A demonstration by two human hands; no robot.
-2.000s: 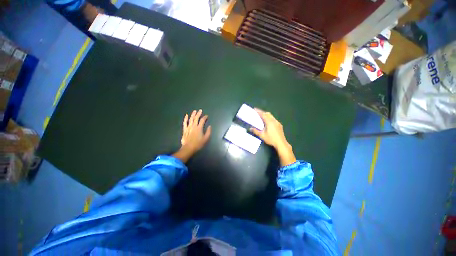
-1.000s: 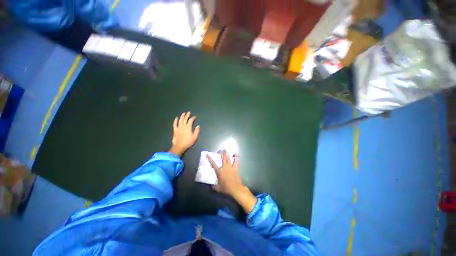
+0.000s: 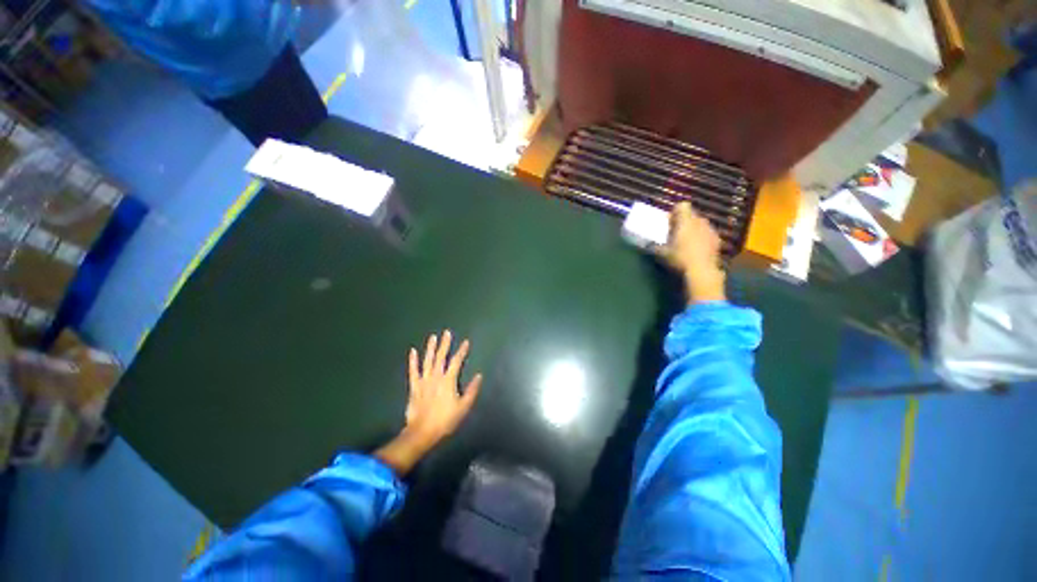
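My right hand [image 3: 696, 241] is stretched out to the roller conveyor [image 3: 614, 171] and holds a small white retail box [image 3: 647, 225] at the rollers' near edge. My left hand [image 3: 439, 390] lies with fingers spread on the green table and holds nothing. A pair of shrink-wrapped boxes [image 3: 500, 517], greyish in shadow, lies side by side at the table's near edge, close to my body. A row of white boxes [image 3: 324, 182] stands at the table's far left edge.
The shrink tunnel with its reddish-brown curtain [image 3: 682, 91] stands behind the rollers. Printed packaging [image 3: 855, 227] lies right of them, beside a large white sack [image 3: 987, 290]. A person in a blue smock [image 3: 205, 40] is at the upper left. Cartons [image 3: 51, 227] are piled at the left.
My right hand has left the pair of boxes near my body and moved forward to the rollers, where it has taken hold of a box. The view has shifted; my left hand stays spread on the table.
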